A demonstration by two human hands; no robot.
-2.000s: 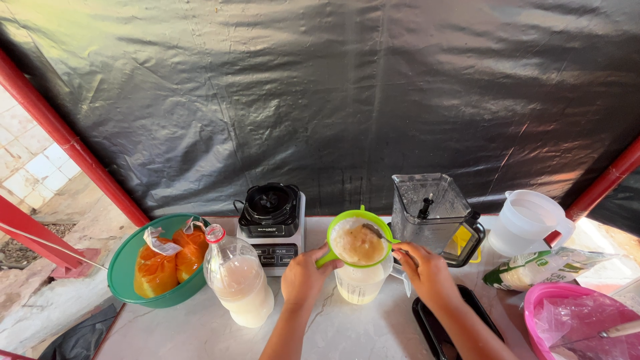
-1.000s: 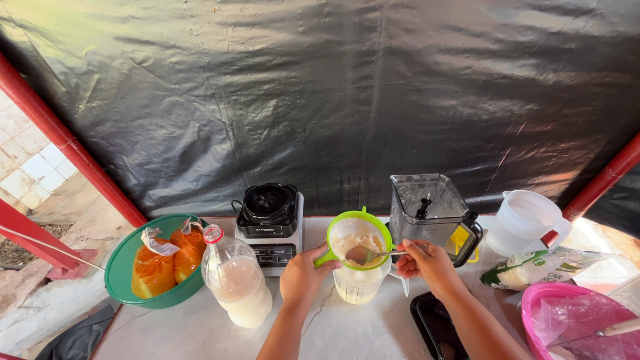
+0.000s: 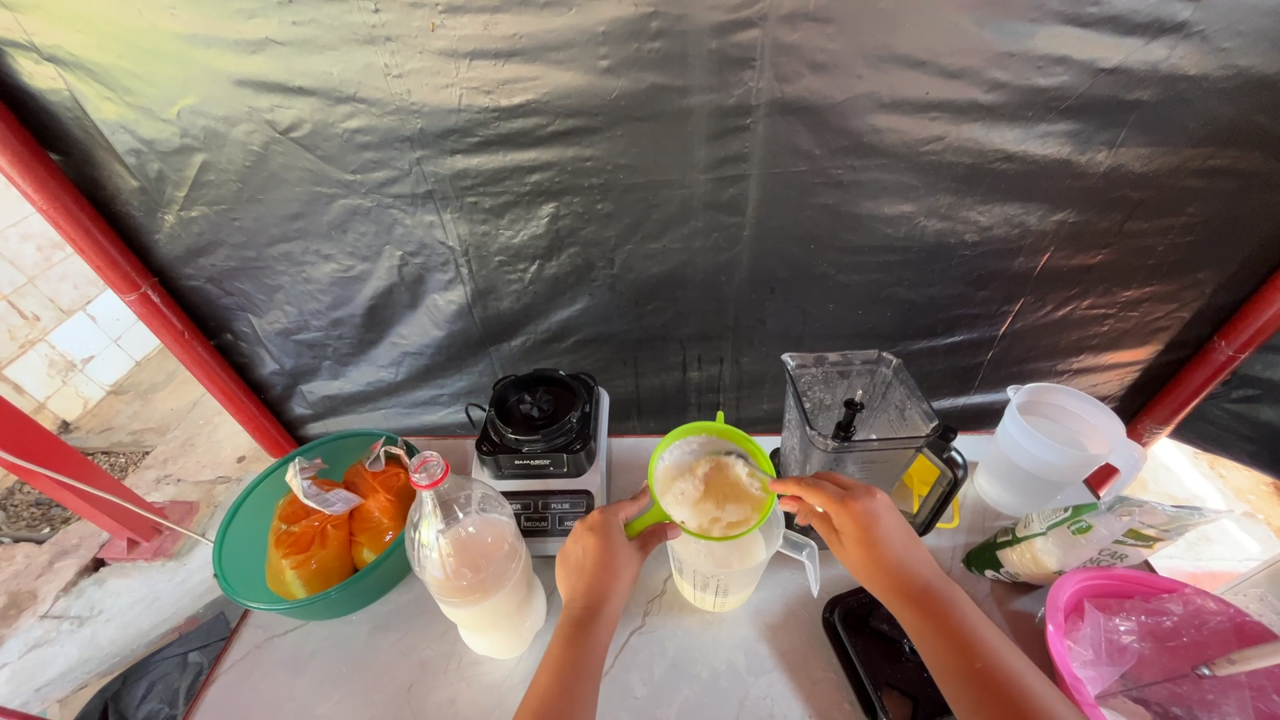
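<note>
My left hand (image 3: 605, 550) grips the handle of a lime-green strainer (image 3: 660, 450), which sits over the mouth of a translucent measuring jug (image 3: 712, 585). Wet, pale pulp (image 3: 718, 492) lies heaped in the strainer, with white froth beside it. The fingers of my right hand (image 3: 840, 510) are closed on a metal spoon at the strainer's right rim; its bowl is mostly hidden by the pulp. Pale liquid shows in the jug, whose handle points right. Left of my left hand stands an uncapped plastic bottle (image 3: 480, 570) partly filled with milky liquid.
A blender base (image 3: 545, 450) stands behind the bottle. At left, a green basin (image 3: 240, 560) holds orange bags. To the right are an empty blender jar (image 3: 815, 440), a white pitcher (image 3: 1050, 450), a printed bag (image 3: 1070, 545), a black tray (image 3: 870, 650) and a pink basin (image 3: 1062, 620). Black sheeting hangs behind.
The pulp is now gathered in a mound in the strainer. The spoon's bowl, visible a second ago, is now largely hidden. My left hand has kept its hold on the strainer.
</note>
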